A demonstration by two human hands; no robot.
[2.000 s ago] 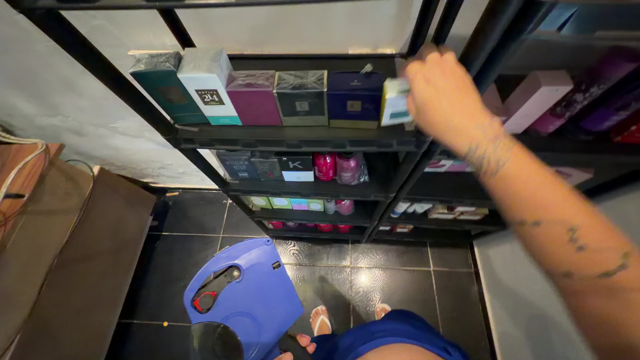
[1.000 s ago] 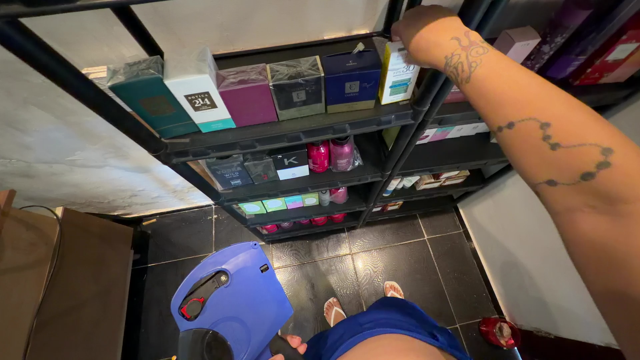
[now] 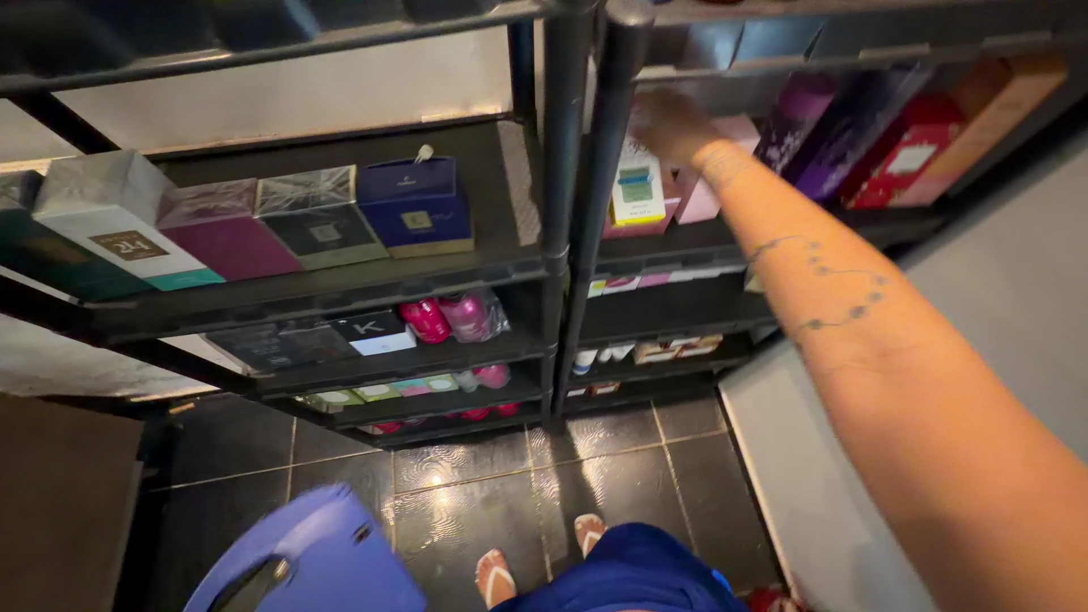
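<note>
My right hand (image 3: 671,127), blurred, has its fingers around the top of a white box with a yellow lower edge (image 3: 638,191), held at the right shelf unit. Directly beside that box stand pink boxes (image 3: 722,166), partly behind my hand and wrist. On the left unit's upper shelf are a blue box (image 3: 416,204), a dark box in clear wrap (image 3: 321,217), a purple box (image 3: 225,228) and a white box with a teal base (image 3: 127,221). A blue plastic container with a handle opening (image 3: 340,544) is at the bottom left. My left hand is out of view.
Black uprights (image 3: 565,170) of the two shelf units stand side by side. Lower shelves hold pink bottles (image 3: 463,316) and small boxes. A red box (image 3: 914,157) and purple packages are at the right. A grey wall (image 3: 960,340) borders the right unit; dark floor tiles (image 3: 459,484) lie below.
My right hand has moved the white and yellow box from beside the blue box on the left unit to the right unit. My left hand has gone out of view. The view has shifted right.
</note>
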